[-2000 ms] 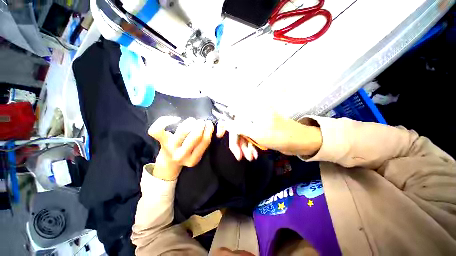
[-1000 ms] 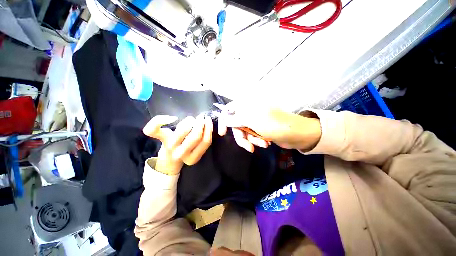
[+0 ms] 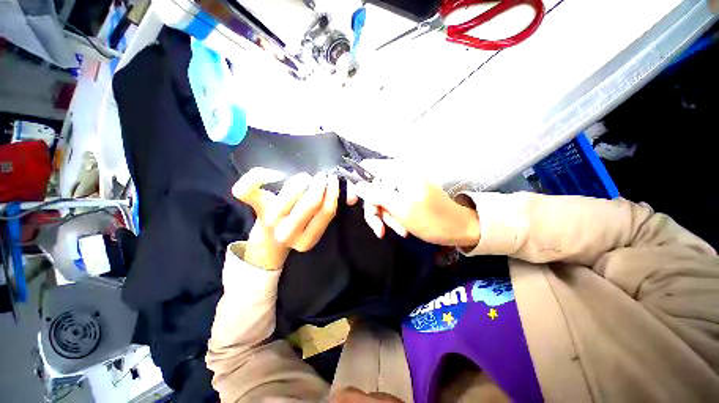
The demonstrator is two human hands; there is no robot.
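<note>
The black garment (image 3: 185,212) hangs over my lap and the table edge, with a smoother black panel (image 3: 288,153) spread above my fingers. My left hand (image 3: 288,208) pinches the garment's edge between thumb and curled fingers. My right hand (image 3: 414,205) holds small thread snips (image 3: 356,168). Their dark pointed blades show at the seam, close to my left fingertips. The snips' body is mostly hidden in my right hand, and the fine threads are too small to tell.
Red-handled scissors (image 3: 495,24) lie on the white table (image 3: 441,94) beyond my right hand. A light-blue round object (image 3: 227,122) is beside the cloth. Metal machine parts (image 3: 333,49) are at the top. A blue crate (image 3: 579,169) is below the table edge, and a grey motor (image 3: 75,330) is lower left.
My right hand has turned and shifted slightly left and down, and the orange snips body no longer shows. The snips' blades show more clearly at the seam. My left hand keeps its pinch.
</note>
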